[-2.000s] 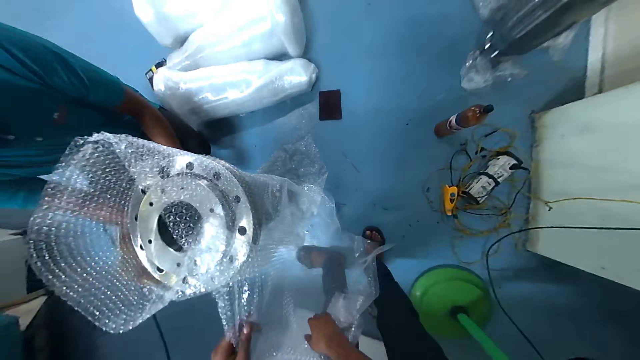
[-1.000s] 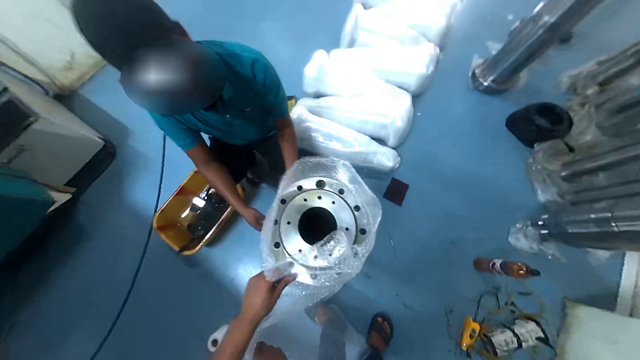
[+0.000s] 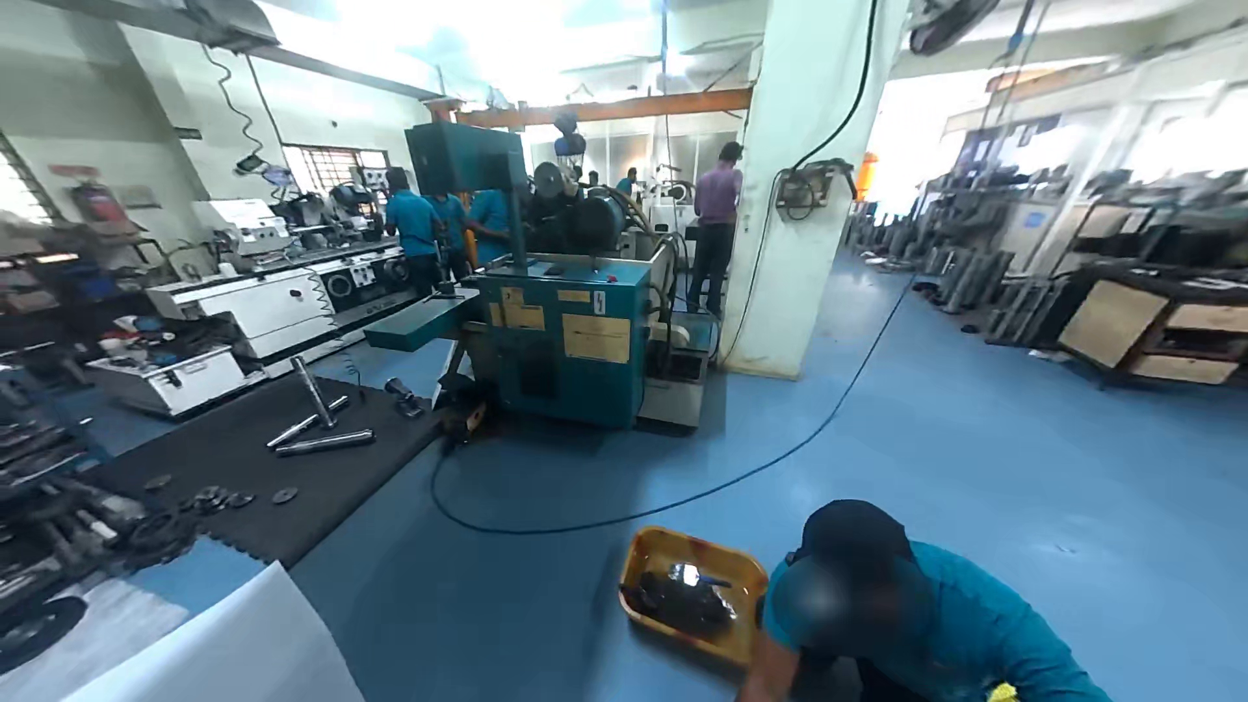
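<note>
Neither of my hands shows in the head view now. At the lower right a co-worker (image 3: pixel 975 624) in a teal shirt and dark cap bends low, one arm reaching down past the bottom edge. Beside that arm, a yellow plastic tray (image 3: pixel 639 609) on the blue floor holds dark parts and dark liquid. A white sheet (image 3: pixel 234 648) rises into the lower left corner. The bubble-wrapped metal flange is out of view.
A black cable (image 3: pixel 604 529) curves over the floor. A dark mat (image 3: pixel 322 487) carries metal rods and discs at left. Beyond stand a teal machine (image 3: pixel 565 390), a white pillar (image 3: pixel 790 263) and more people. A wooden-fronted cabinet (image 3: pixel 1111 322) is at right.
The view has swung up and away across the workshop. My hands, at the bubble wrap around the metal flange one second ago, have left the frame, as have the flange and wrapped bundles.
</note>
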